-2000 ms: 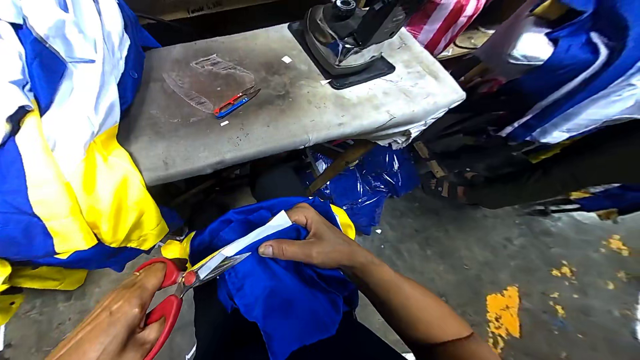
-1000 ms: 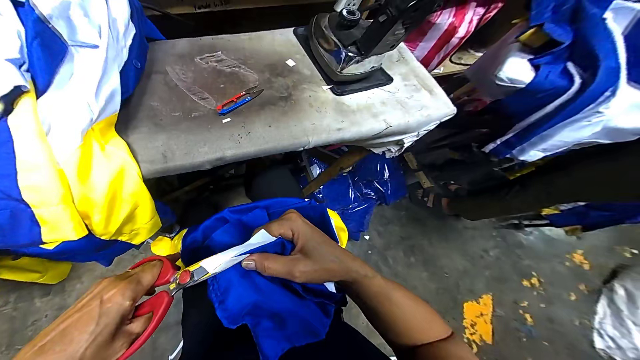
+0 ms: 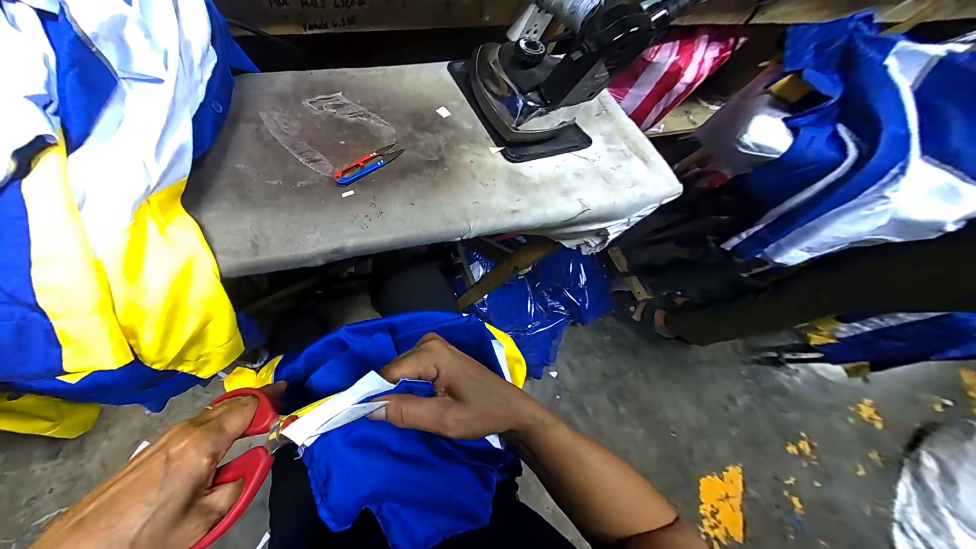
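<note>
My left hand holds red-handled scissors by their loops, which stand apart. Their blades are mostly hidden at the end of a white strip along the edge of the blue cloth. My right hand pinches the strip and the blue cloth between thumb and fingers. The cloth lies over my lap and has yellow parts at its sides.
Ahead stands a cloth-covered ironing table with thread snips and an iron on a dark pad. Blue, white and yellow garments hang at left. At right are more garments and a person's leg.
The scissors' blades showed along the white strip before; now they are mostly hidden behind its end. The loops stand further apart than one second ago. My right hand still grips the cloth.
</note>
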